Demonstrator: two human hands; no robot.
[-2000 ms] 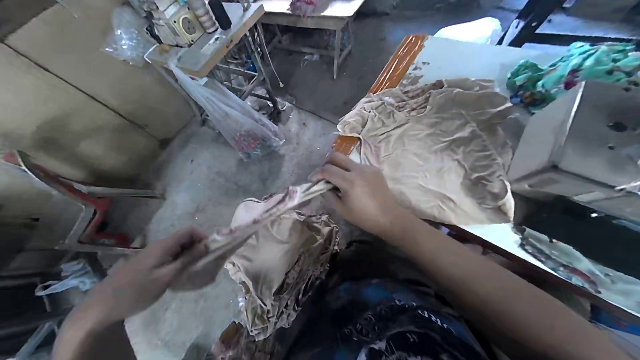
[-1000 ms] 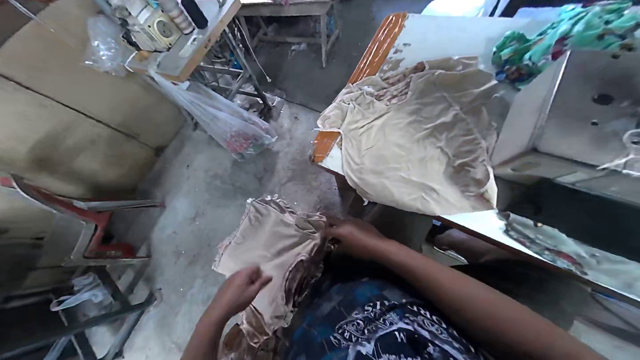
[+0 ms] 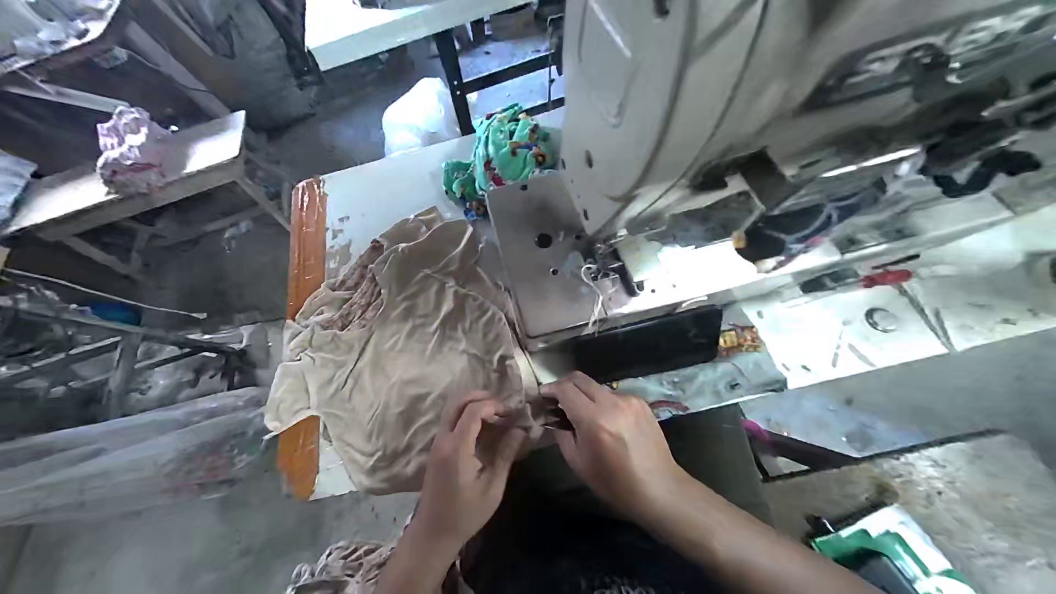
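A beige fabric garment (image 3: 412,355) lies crumpled on the left end of a white sewing table (image 3: 375,186). My left hand (image 3: 474,454) pinches cloth at its lower right edge. Close beside it, my right hand (image 3: 606,437) grips the edge of the same cloth between thumb and fingers. The fingertips are nearly together; exactly which layers they hold is hidden. A sewing machine (image 3: 660,107) stands just beyond, with white thread (image 3: 596,293) near its needle area. More beige cloth (image 3: 342,568) is low down by my left forearm.
Green printed fabric (image 3: 511,153) lies behind the machine's metal plate (image 3: 540,239). A black strip (image 3: 648,342) runs along the table front. A red-handled tool (image 3: 887,278) rests to the right. A wooden bench (image 3: 140,186) with pink cloth (image 3: 132,148) stands at the left.
Both hands have moved from the stack of beige pieces low by my lap to the table edge, where they hold cloth. The view has swung right toward the machine.
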